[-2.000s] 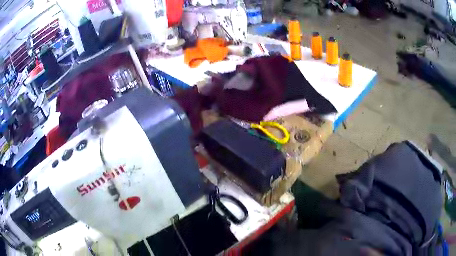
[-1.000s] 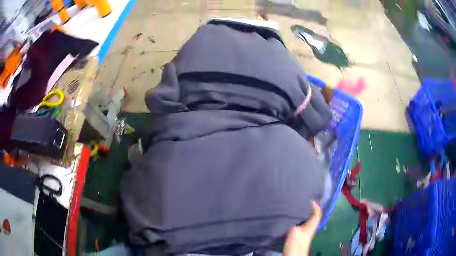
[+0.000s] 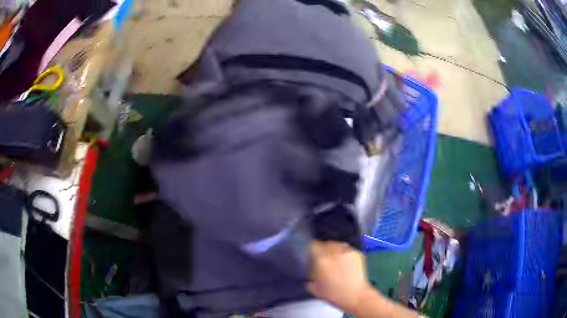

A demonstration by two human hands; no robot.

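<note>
A large heap of dark grey garment pieces lies in front of me, blurred at its middle. My right hand is at the heap's lower right, its fingers against the grey cloth and blurred; a fold of cloth there looks gripped. A small pale-blue piece shows on the cloth just left of the hand. My left hand is not in view.
A blue crate stands beside the heap; more blue crates are on the green floor at right. At left are the red-edged machine table, black-handled scissors, yellow-handled scissors, a dark box and maroon cloth.
The view has swung from the machine to the grey heap. My right hand has moved left and inward onto the cloth. The heap's upper layer has shifted and folded, and the pale-blue piece now shows.
</note>
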